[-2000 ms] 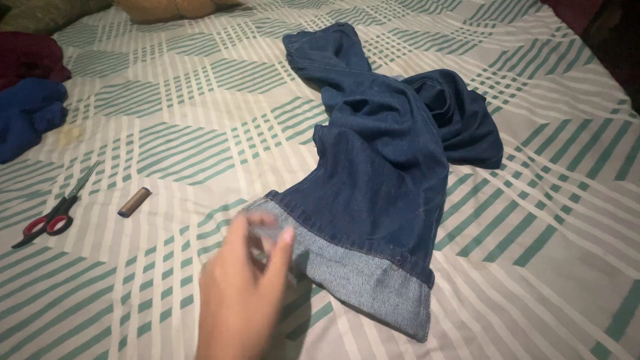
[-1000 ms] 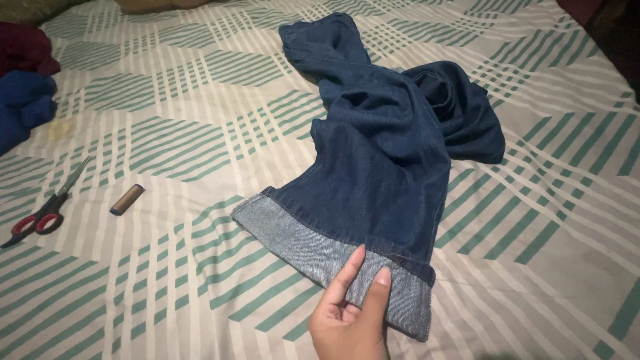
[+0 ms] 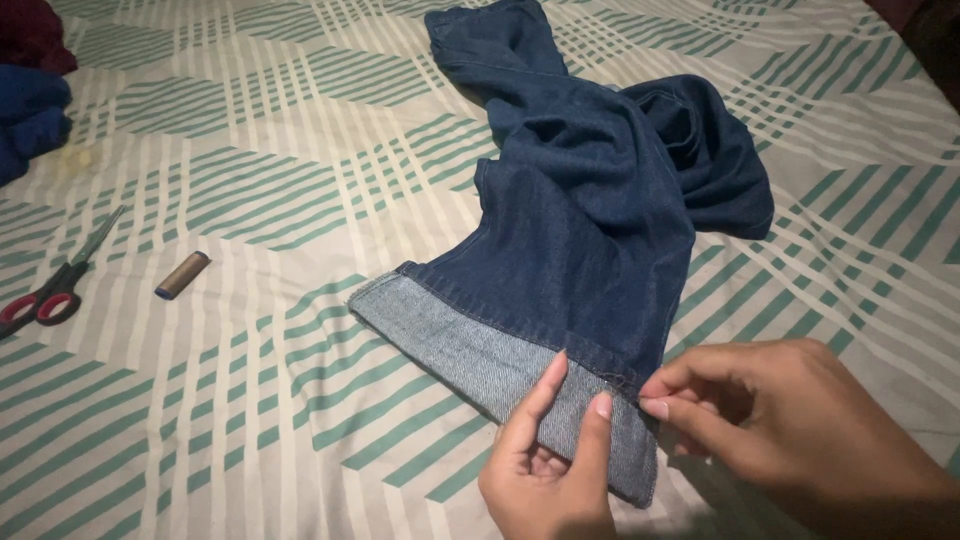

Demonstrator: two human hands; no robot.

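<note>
A pair of dark blue denim trousers (image 3: 592, 195) lies crumpled on the bed, one leg toward me. Its end is folded up into a lighter cuff (image 3: 480, 360). My left hand (image 3: 551, 457) holds the cuff near its right end, index finger and thumb on top, the other fingers curled beneath. Close beside it, my right hand (image 3: 765, 405) pinches something tiny at the cuff's right edge; whether it is a needle, thread or the cloth itself cannot be made out. A short loop of dark thread (image 3: 611, 379) lies on the cuff seam between the hands.
On the patterned bedsheet (image 3: 262, 360) to the left lie scissors (image 3: 64, 281) with black and red handles and a small thread spool (image 3: 183, 275). Blue cloth (image 3: 34, 116) and dark red cloth (image 3: 34, 37) are bunched at the upper left edge.
My left hand, lying on the cuff one second ago, now grips it with the fingers spread. My right hand has come in from the right to the cuff's edge.
</note>
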